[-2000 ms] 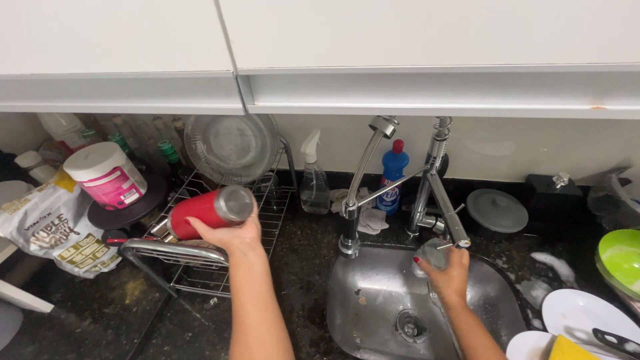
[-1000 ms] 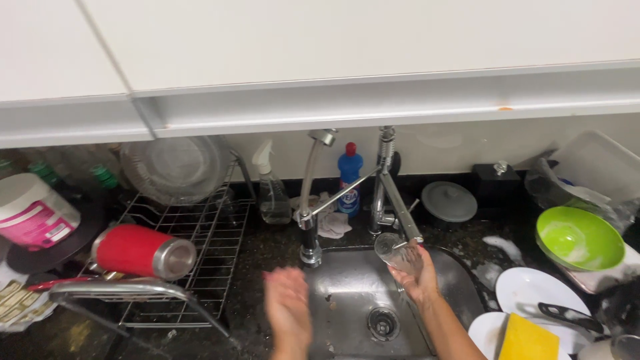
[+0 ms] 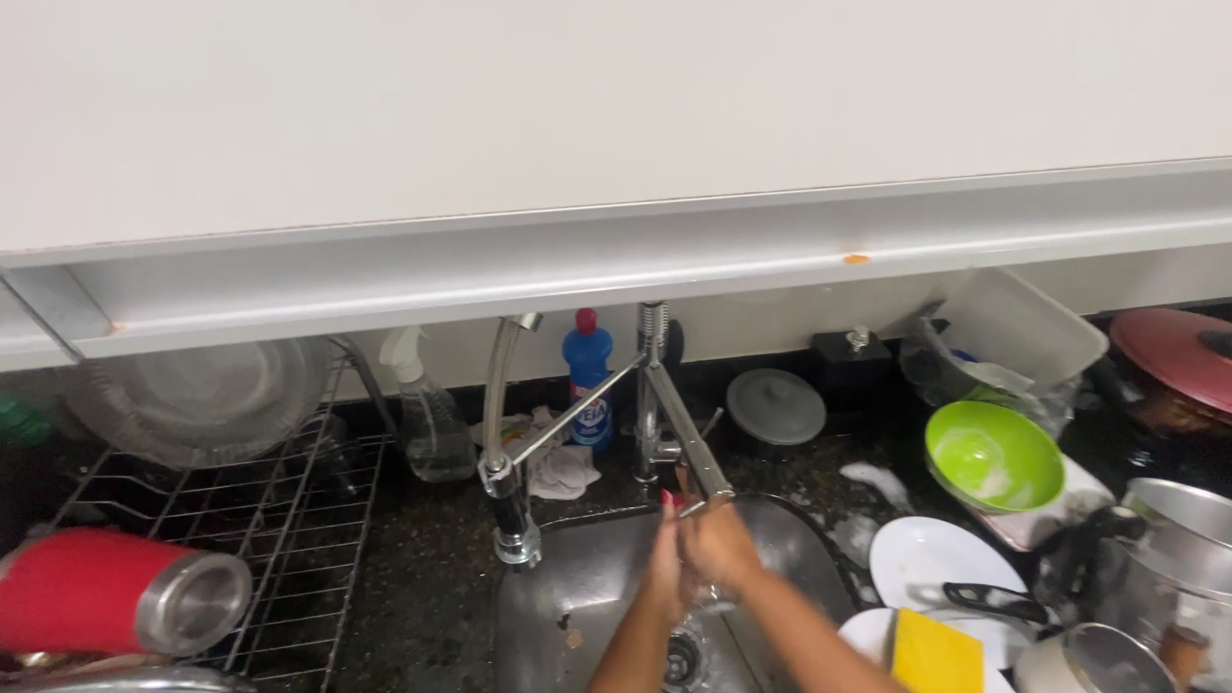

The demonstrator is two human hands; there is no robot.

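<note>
Both hands meet under the chrome faucet spout [image 3: 688, 433], over the stainless steel sink [image 3: 539, 616]. My left hand [image 3: 666, 544] is upright beside my right hand [image 3: 717, 544], its fingers partly hidden. A clear object, seen only in part below the right hand, seems to be between them; the hands cover most of it. The red tumbler [image 3: 87, 592] with a steel end lies on its side on the wire dish rack [image 3: 318, 568]. A clear glass dish [image 3: 207, 399] leans at the rack's back.
Behind the sink are a spray bottle [image 3: 430, 433], a blue bottle [image 3: 588, 380], a cloth [image 3: 558, 467] and a grey lid [image 3: 776, 406]. At the right are a green bowl [image 3: 996, 457], white plates [image 3: 938, 558], a yellow sponge [image 3: 934, 654] and a metal pot [image 3: 1189, 520].
My left hand held the red tumbler over the rack, let it go there, and has moved right to join my right hand under the faucet. The view has swung right.
</note>
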